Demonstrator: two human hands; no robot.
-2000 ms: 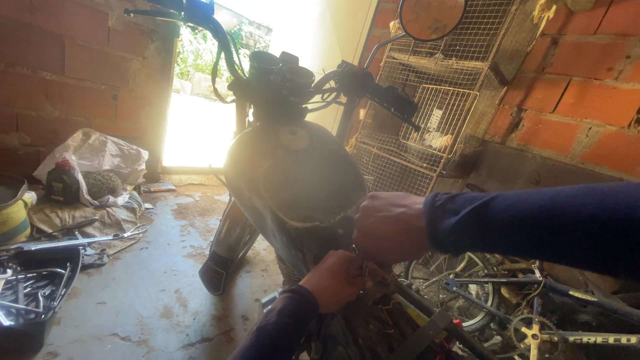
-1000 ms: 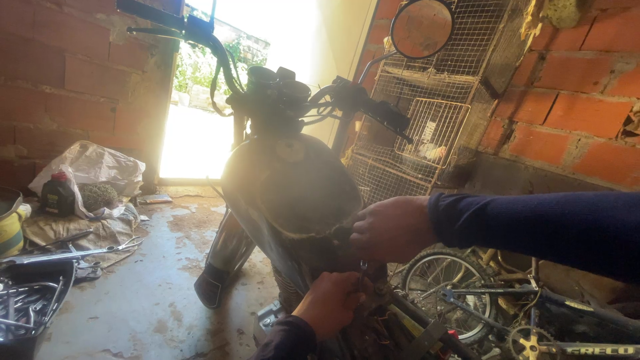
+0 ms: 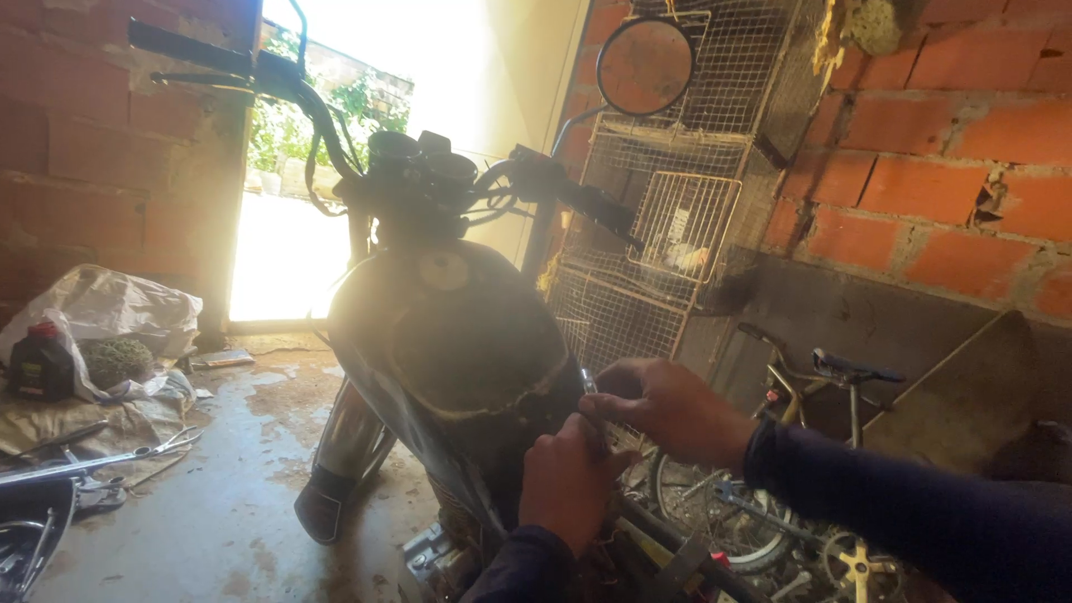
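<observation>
Both hands meet at the rear right of a motorcycle's fuel tank (image 3: 477, 335). Between the fingertips of my right hand (image 3: 674, 410) is a small shiny metal piece (image 3: 588, 381), upright and too small to name. My left hand (image 3: 569, 486) is closed just below it, around something dark that its fingers mostly hide. The motorcycle's frame (image 3: 662, 536) shows bare behind the tank, under my hands. Ahead are the handlebar (image 3: 322, 117), the gauges (image 3: 423, 163) and a round mirror (image 3: 646, 65).
At the left lie an open-end wrench (image 3: 126, 458), a tray of tools (image 3: 33, 536), a dark bottle with a red cap (image 3: 42, 364) and a plastic bag (image 3: 138, 306). Wire cages (image 3: 670, 167) stand ahead right. A bicycle (image 3: 754, 511) leans beyond my right arm, near the brick wall (image 3: 946, 176).
My hands have risen from low behind the tank to beside its rear right edge and come together. The metal piece now shows above the fingers. The view has shifted somewhat.
</observation>
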